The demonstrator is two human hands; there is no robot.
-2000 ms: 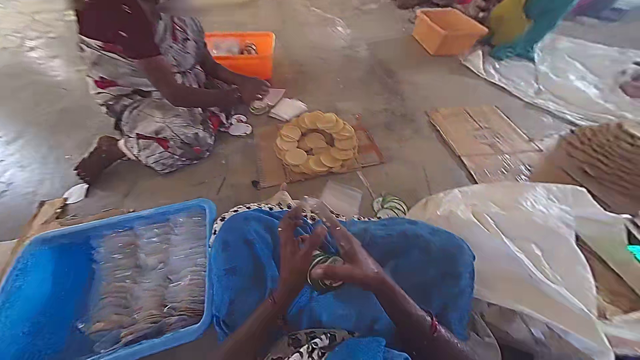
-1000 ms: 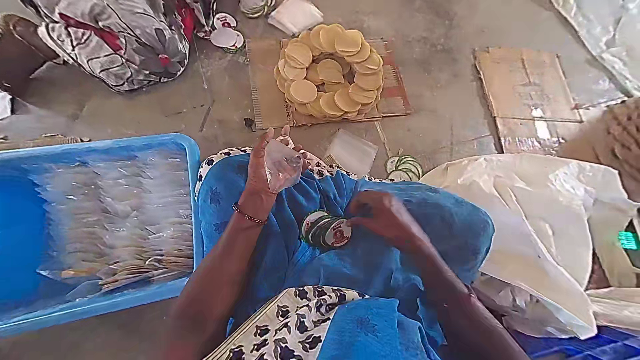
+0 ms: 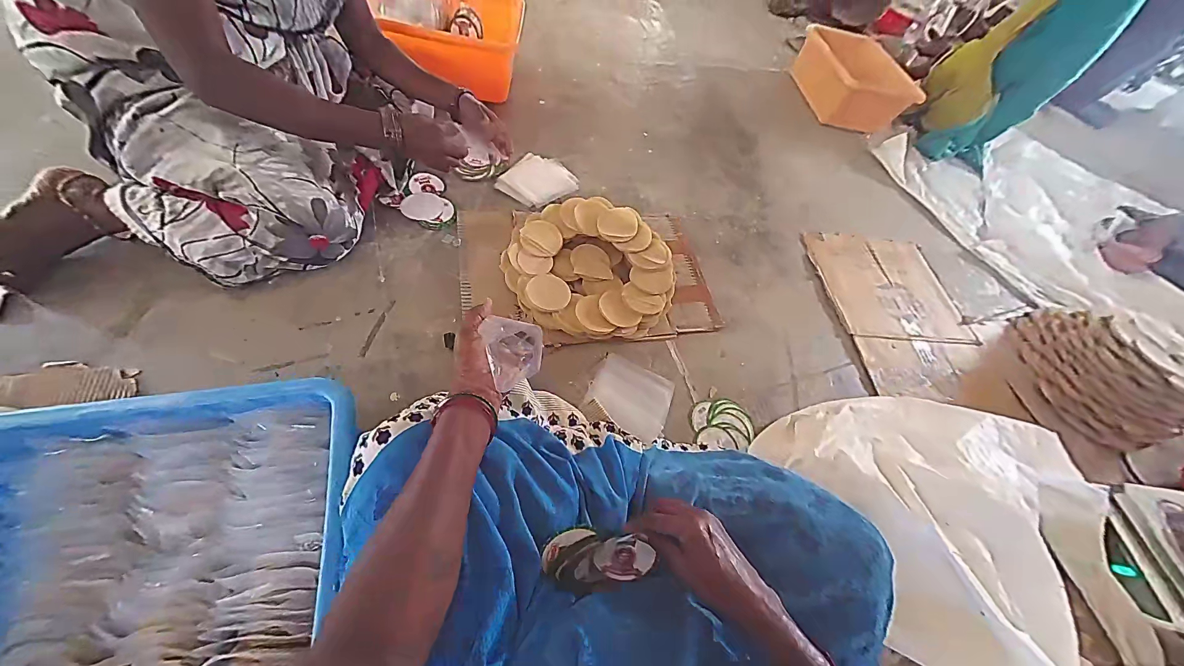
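Observation:
A clear plastic bag is held in my left hand, raised over the edge of the blue cloth. Round printed labels lie in a small pile on the cloth over my lap. The fingers of my right hand touch the right side of this pile; whether they grip a label cannot be told. Beyond my knees, thin round tan discs form a ring of overlapping stacks on a cardboard sheet. A stack of clear bags and more round labels lie on the floor just past my lap.
At left stands a blue tray with rows of filled bags. A person sits at upper left handling labels, near an orange bin. A lighter orange bin, cardboard, white plastic sheeting and a brown stack are at right.
Two seconds ago my hands were close together above my lap; now they are apart, the left farther forward with the bag. The right remains at the labels. The view has shifted.

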